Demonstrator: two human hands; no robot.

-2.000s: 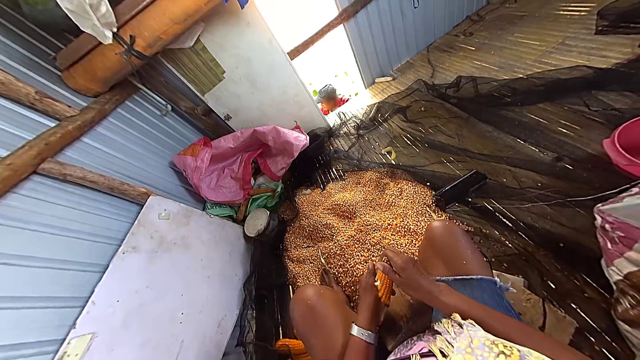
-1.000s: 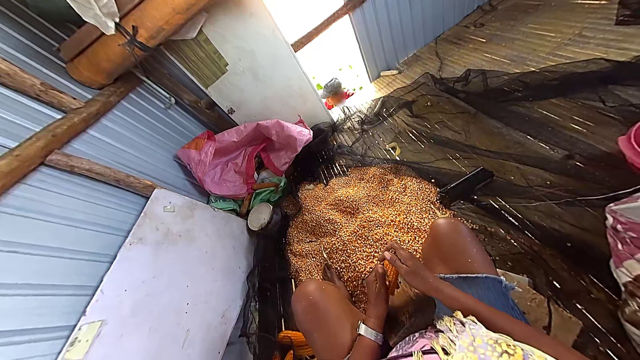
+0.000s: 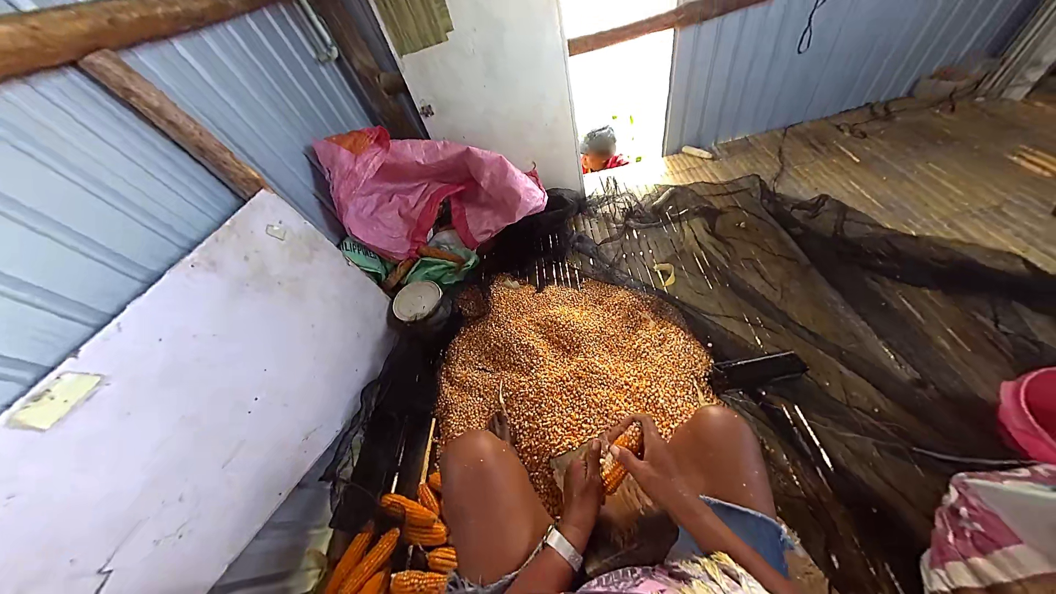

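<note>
Between my knees, above a wide heap of loose corn kernels [image 3: 569, 355], an orange corn cob [image 3: 620, 458] is held in both hands. My left hand [image 3: 584, 483], with a pale band at its wrist, grips the cob's left side. From the right, my right hand [image 3: 652, 462] closes its fingers around the same cob; some pale bare core shows between the hands. Several unshelled corn cobs [image 3: 412, 520] lie beside my left leg. The kernels rest on black netting [image 3: 825, 305] over a slatted floor.
A pink sack [image 3: 429, 181] and a lidded container [image 3: 417, 301] stand beyond the heap at left. A white board [image 3: 206, 371] leans at left. A dark bar [image 3: 759, 370] lies right of the heap. A pink basin [image 3: 1031, 412] is at far right. A person [image 3: 601, 150] is outside the doorway.
Both hands stay together at the cob, and a pale bare patch now shows on it. The view has shifted somewhat.
</note>
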